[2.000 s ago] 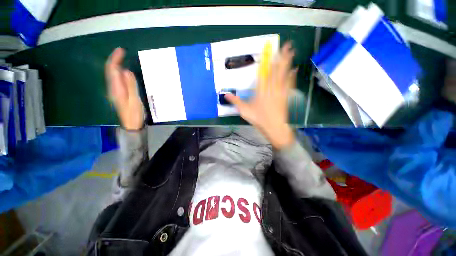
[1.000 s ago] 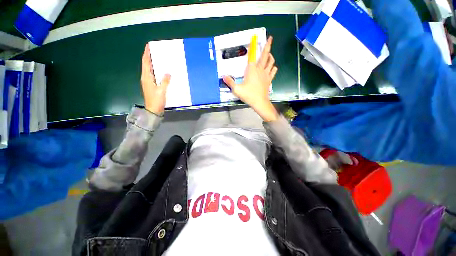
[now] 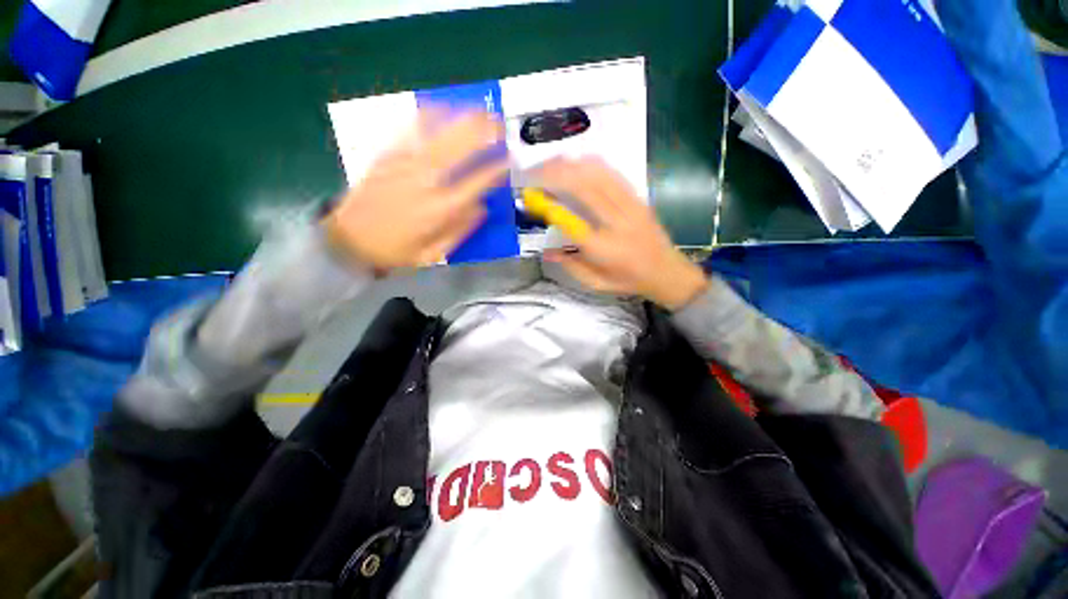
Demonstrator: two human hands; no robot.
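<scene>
A blue and white box sleeve (image 3: 463,103) lies on the green bench, around the left part of a white inner box (image 3: 621,100). The box's right part shows, with a dark accessory (image 3: 554,125) in a cutout. The smartwatch below it is mostly hidden by my right hand. My left hand (image 3: 410,199), blurred, is over the sleeve with fingers apart. My right hand (image 3: 609,228), blurred, with a yellow finger cot (image 3: 556,215), is over the box's lower right part. Whether either hand presses on them cannot be told.
A fanned stack of empty sleeves (image 3: 843,105) lies at the right, beside a blue-sleeved arm (image 3: 1017,176). Upright sleeves or boxes (image 3: 53,234) stand at far left. A blue and white box (image 3: 59,41) is at top left, past the pale rail (image 3: 246,23).
My left hand has moved from the box's left edge onto the sleeve. My right hand has shifted down from the box's right end. The neighbour's arm at right has moved rightward in view.
</scene>
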